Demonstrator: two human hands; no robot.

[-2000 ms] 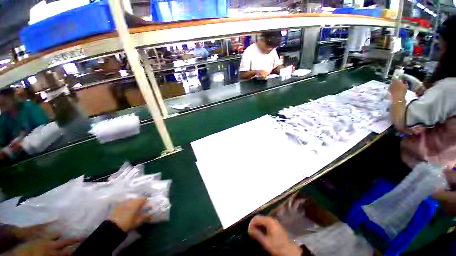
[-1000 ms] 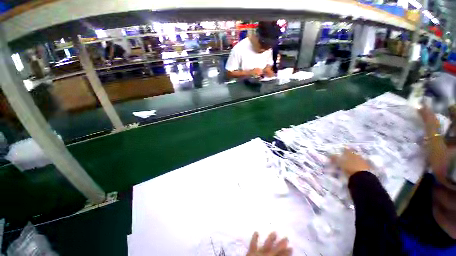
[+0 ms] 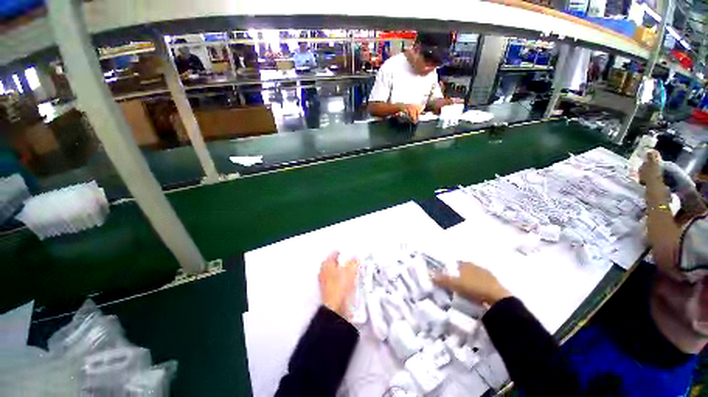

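A heap of loose white power adapters with cords lies on the white sheet in front of me. My left hand rests against the heap's left side. My right hand is at its upper right side, fingers spread over the adapters. Both hands are bare, with dark sleeves. Whether the fingers grip any single adapter cannot be told. A second heap of adapters lies on white sheets farther right. Bagged adapters in shiny clear plastic lie at the lower left.
A pale metal post stands at left on the green surface. White ridged stacked units are at far left. A person works across the line. Another person's arm is at right. A shelf crosses overhead.
Both hands are now together around adapters on the near white sheet. A portion of the heap has moved left towards me, leaving bare sheet between two heaps.
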